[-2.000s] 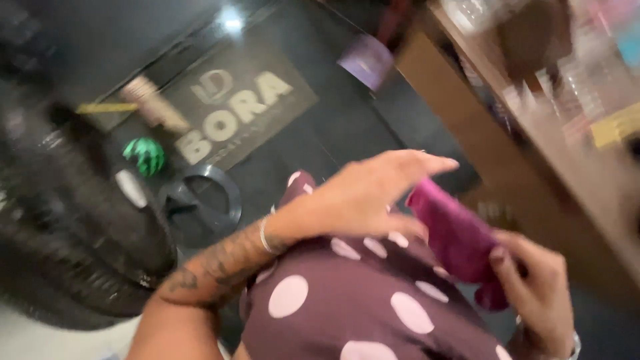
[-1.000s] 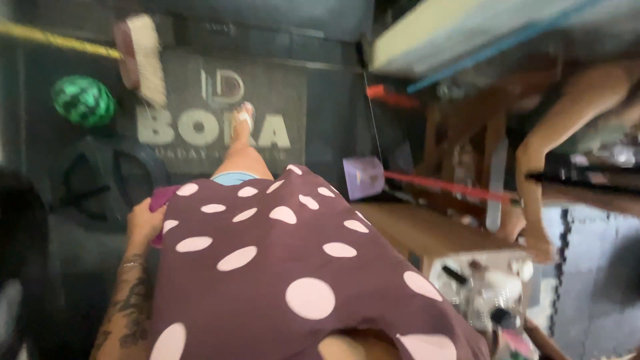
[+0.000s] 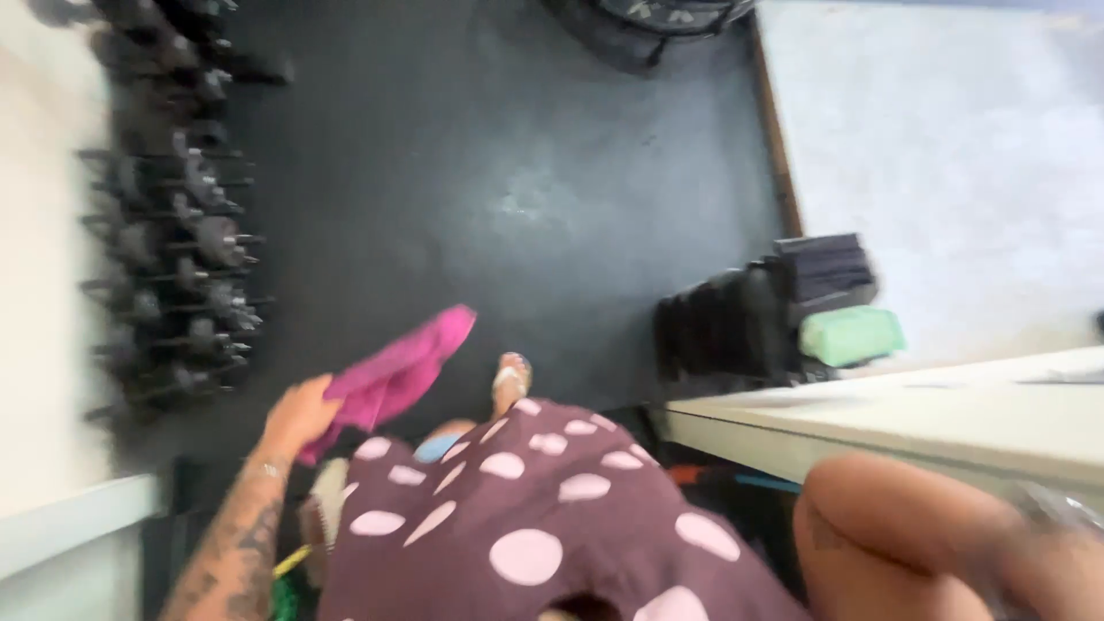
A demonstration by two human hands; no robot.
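My left hand [image 3: 302, 418] is closed on a magenta cloth [image 3: 392, 379], held out to the left of a dark polka-dot garment [image 3: 526, 556]. The cloth spreads forward from the fingers, above the dark floor. A bent bare arm [image 3: 897, 517] shows at the lower right, beside a white surface, with a shiny thing near its wrist; it appears to be my right arm. Its hand is blurred at the frame edge, and what it holds or touches cannot be told. A foot in a light sandal [image 3: 512, 379] stands on the floor ahead of the garment.
A rack of dark dumbbells [image 3: 185, 250] lines the left wall. On the right are a white counter [image 3: 931, 405], stacked dark items [image 3: 729, 328] and a light green pack [image 3: 852, 335]. Part of a round black object [image 3: 664, 21] shows at the top. A green ball [image 3: 283, 597] lies low left.
The magenta cloth, in my right hand at first, is now in my left hand, extended forward. The view has swung from the lettered mat to the dumbbell rack and open dark floor.
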